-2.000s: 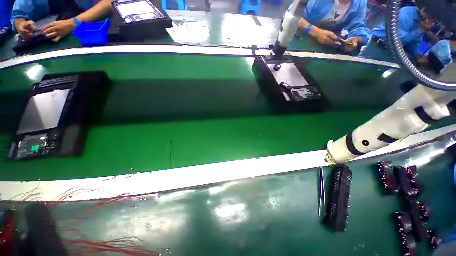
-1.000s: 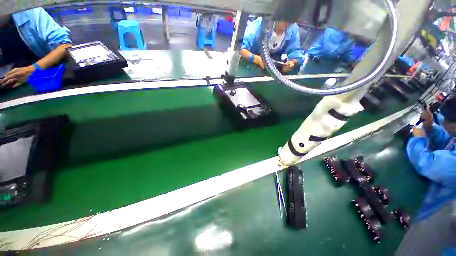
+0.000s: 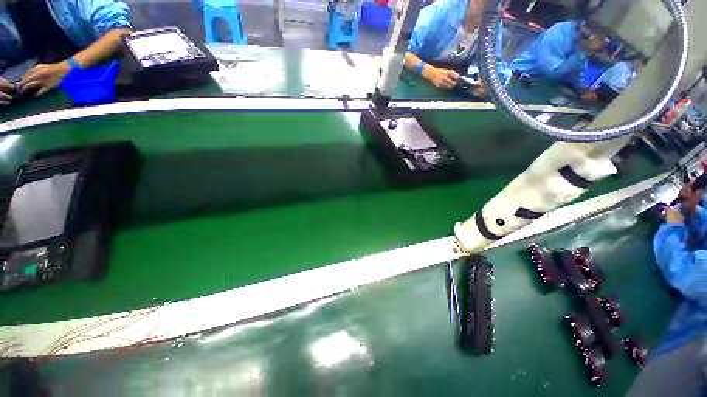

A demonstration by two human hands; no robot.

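Neither of my hands is in the picture. An open black unit (image 3: 43, 213) with a silver panel and a circuit board with a green spot lies on the green conveyor (image 3: 256, 225) at the left. A second open unit (image 3: 411, 145) lies farther back on the conveyor, right of centre. On the near bench, a long black ridged bar (image 3: 477, 306) lies beside thin metallic prongs (image 3: 453, 293), possibly tweezers. Small black-and-red parts (image 3: 585, 310) lie in short rows to their right.
A white jointed arm (image 3: 535, 194) with black bands stands over the white rail (image 3: 310, 281). Thin red wires (image 3: 101, 326) cross the rail at left. A blue bin (image 3: 91, 81) and another unit (image 3: 164, 50) are across the belt. People in blue smocks sit opposite and at right.
The view swung right, then slightly back left. The person at the right edge, out of view at first, now shows. The red wires on the near bench at left have left the picture.
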